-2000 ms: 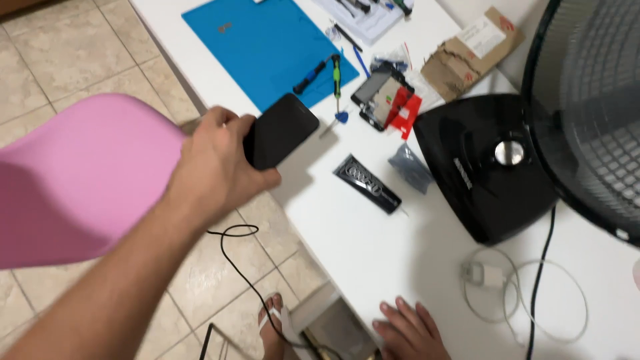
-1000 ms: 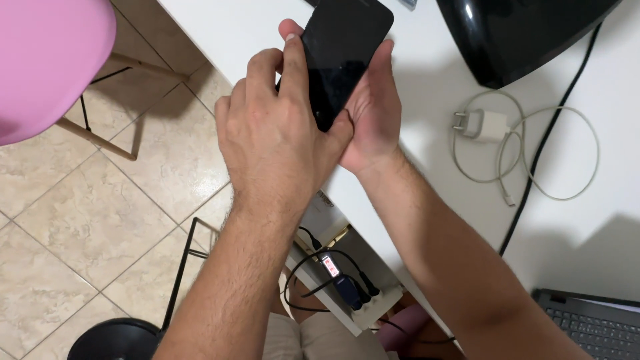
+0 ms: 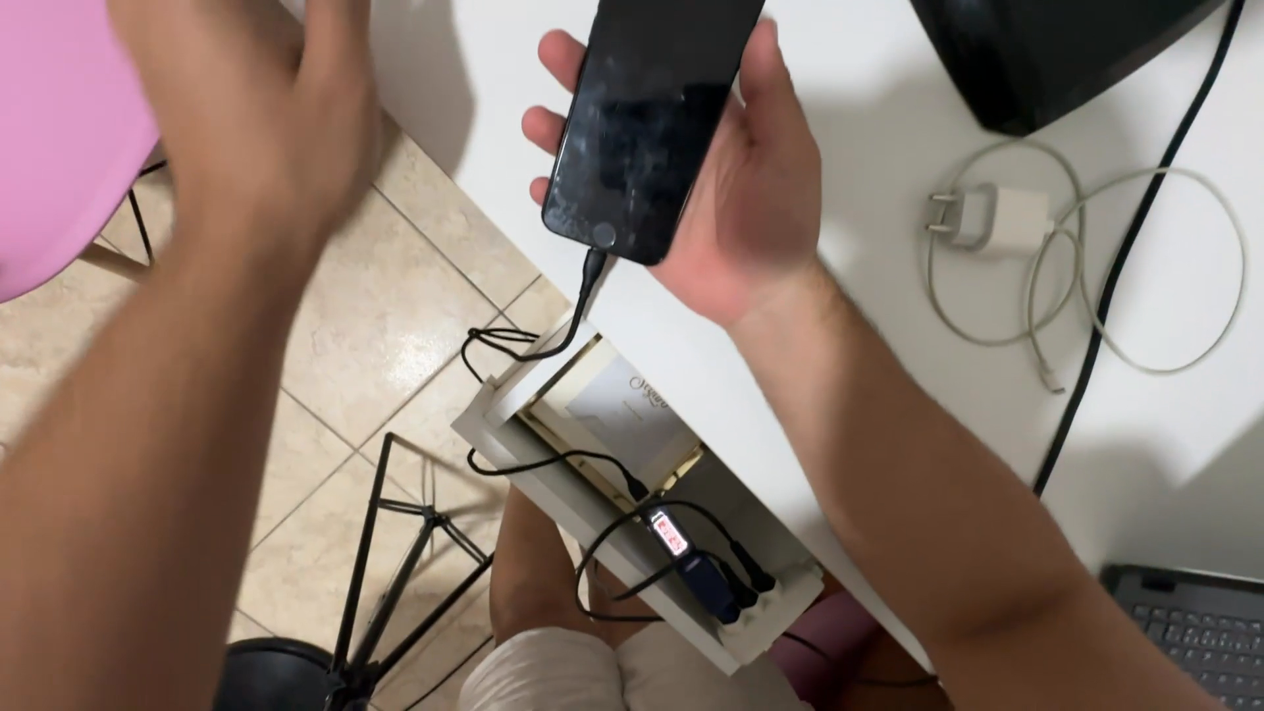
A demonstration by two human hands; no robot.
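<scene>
My right hand (image 3: 755,188) holds a black smartphone (image 3: 642,128) with a dark screen, the thumb on one edge and fingertips on the other. A black charging cable (image 3: 590,281) is plugged into the phone's bottom end and loops down beside the drawer. Away to the left, my left hand (image 3: 267,109) is blurred and cut off by the top edge; its fingers are mostly out of view. In the open drawer (image 3: 637,563), a small USB meter (image 3: 669,533) with a lit red display sits in line with a dark blue plug (image 3: 708,585) and black cables.
On the white table (image 3: 869,375) lie a white charger (image 3: 997,219) with a coiled cable, a black power cord, a laptop keyboard (image 3: 1185,632) and a black fan base (image 3: 1047,49). A pink chair (image 3: 69,138) and a black metal stand (image 3: 380,563) are on the tiled floor.
My left hand has come off the phone and moved up and left. The phone stays in my right hand, and a cable now shows in its bottom end. Two seconds ago the left hand held the phone alone.
</scene>
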